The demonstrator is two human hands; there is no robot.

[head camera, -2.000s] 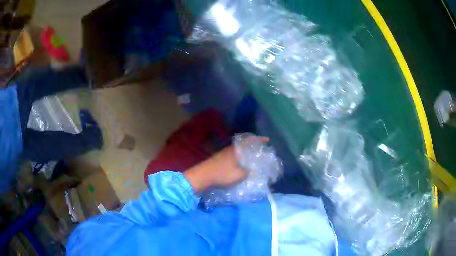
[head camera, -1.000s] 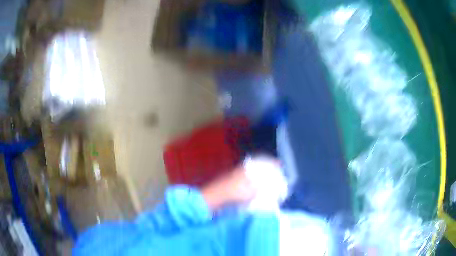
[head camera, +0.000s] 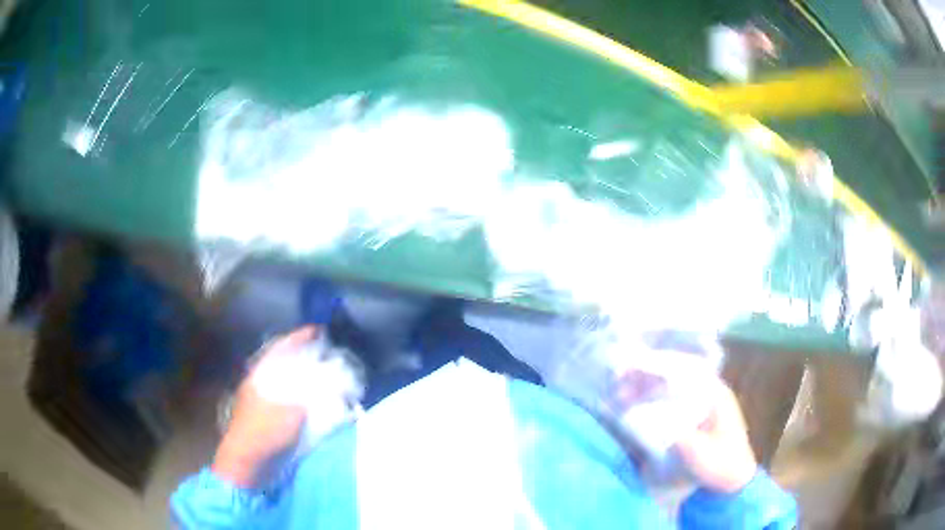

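Note:
My left hand [head camera: 259,424] is at the lower left, below the bench edge, closed around a crumpled clear plastic bag [head camera: 311,383]. My right hand [head camera: 717,445] is at the lower right, holding a glaring, crumpled clear plastic piece [head camera: 663,393] with a faint pinkish patch; glare and blur hide what is in it. A heaped row of clear plastic bags [head camera: 352,176] lies along the green bench top [head camera: 124,197], overexposed to white, and runs to the right in front of me.
A yellow rail [head camera: 611,54] divides the bench from the dark belt, where a small white and pinkish item [head camera: 731,52] lies. A yellow upright [head camera: 793,91] stands there. Brown boxes with blue contents [head camera: 124,321] are at lower left. White pieces [head camera: 907,383] are at far right.
The view has turned from the floor and a red object to face the bench. My right hand has come into view with plastic in it. The left hand still holds its bag.

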